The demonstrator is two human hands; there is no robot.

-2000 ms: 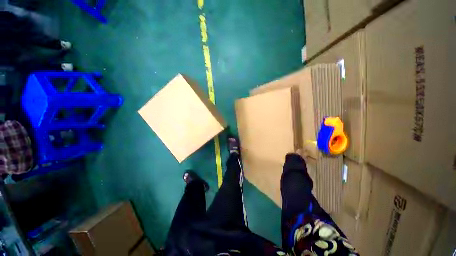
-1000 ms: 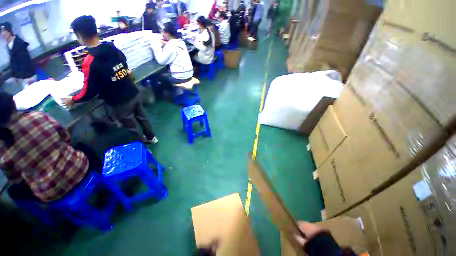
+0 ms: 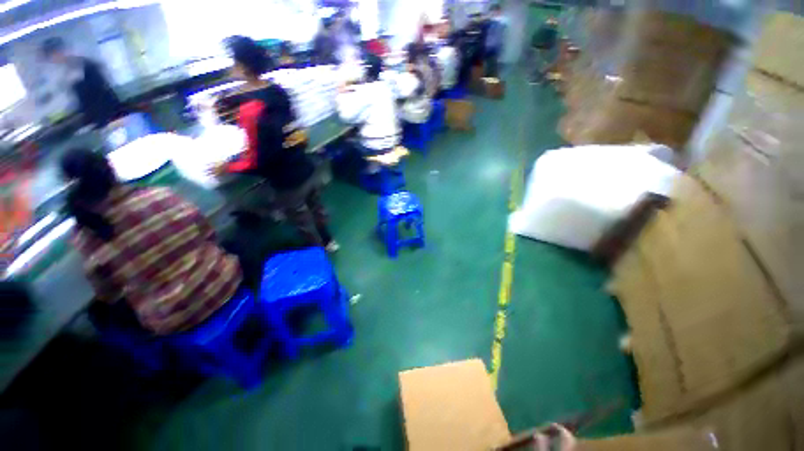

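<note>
A plain brown carton (image 3: pixel 451 407) sits on the green floor at the bottom centre, cut off by the lower edge. My right hand (image 3: pixel 555 435) is at the bottom edge, right of the carton, small and blurred. Its fingers are on the edge of a flat brown carton blank (image 3: pixel 592 425), which shows only as a thin blurred strip. The rest of the blank is out of view. My left hand is not in view.
Blue plastic stools (image 3: pixel 305 289) stand on the left, by a long workbench (image 3: pixel 44 304) with seated people and a standing person. A yellow floor line (image 3: pixel 505 282) runs ahead. A white wrapped bundle (image 3: pixel 591 195) and large stacked cartons (image 3: pixel 705 295) are on the right.
Compared with one second ago, the view has turned left, so the scene sits further right. My right hand and the blank are lower, and the blank now looks nearly edge-on.
</note>
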